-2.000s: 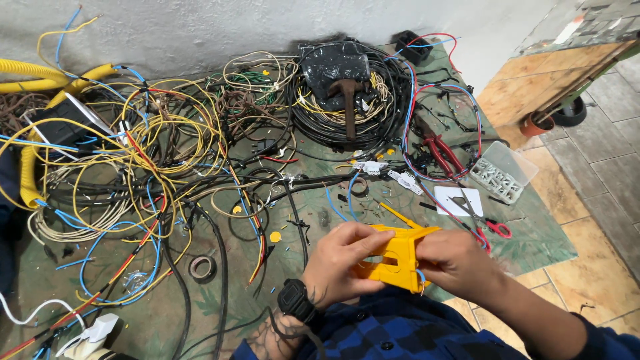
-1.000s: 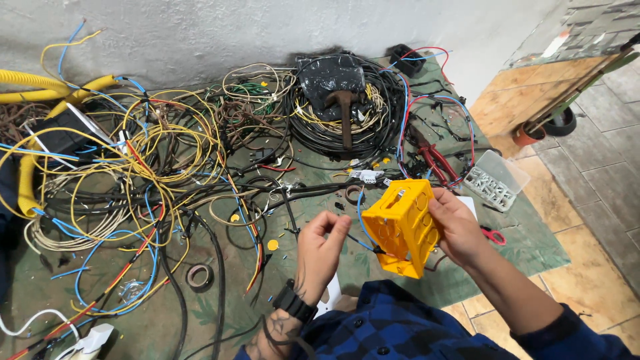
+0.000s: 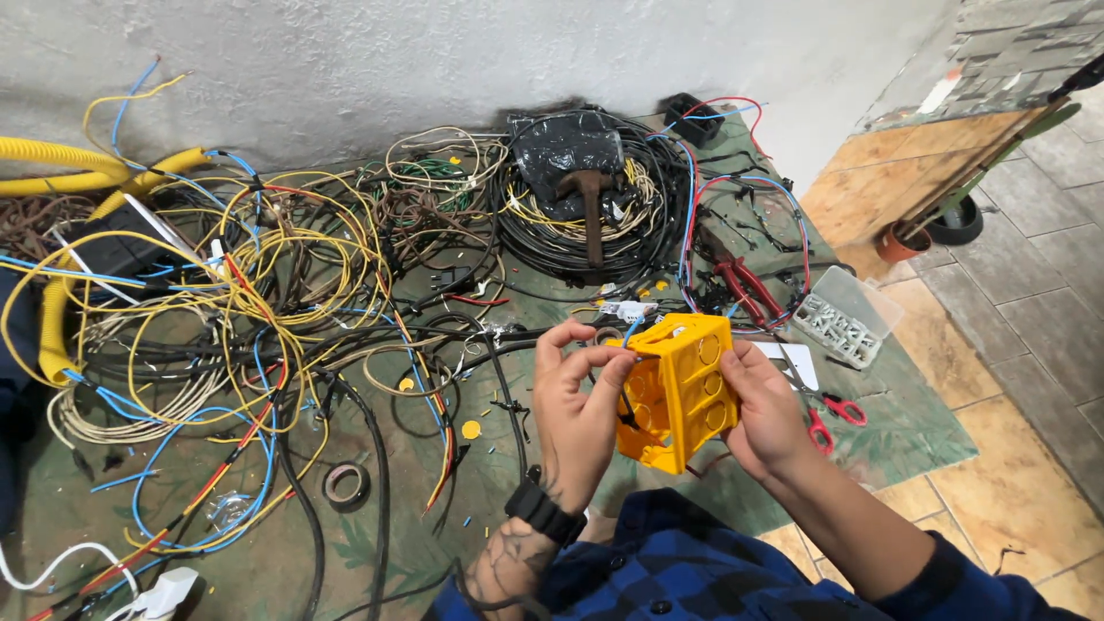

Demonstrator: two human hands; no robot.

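Note:
A yellow plastic electrical box (image 3: 690, 388) with round knockouts is tilted above the near part of the table, its open side facing left. Fingers of my right hand (image 3: 763, 410) grip its right side. At the box's upper left edge, my left hand (image 3: 582, 401) pinches a thin wire with thumb and fingertips. A short blue wire end (image 3: 634, 330) sticks up by those fingertips, and a dark wire (image 3: 625, 392) runs down into the box. Behind the box lie red-handled pliers (image 3: 749, 289); red-handled scissors (image 3: 832, 416) lie to its right.
Tangled yellow, blue and black cables (image 3: 285, 250) cover the table's left. A hammer (image 3: 591, 216) rests on a coil of black cable (image 3: 552, 259) by the wall. A clear box of fasteners (image 3: 841, 323) stands near the right edge. A roll of tape (image 3: 346, 486) lies front left.
My left hand was apart from the box one second ago; now it is at the box's edge, pinching the wire. My right hand has kept hold of the box, which has turned.

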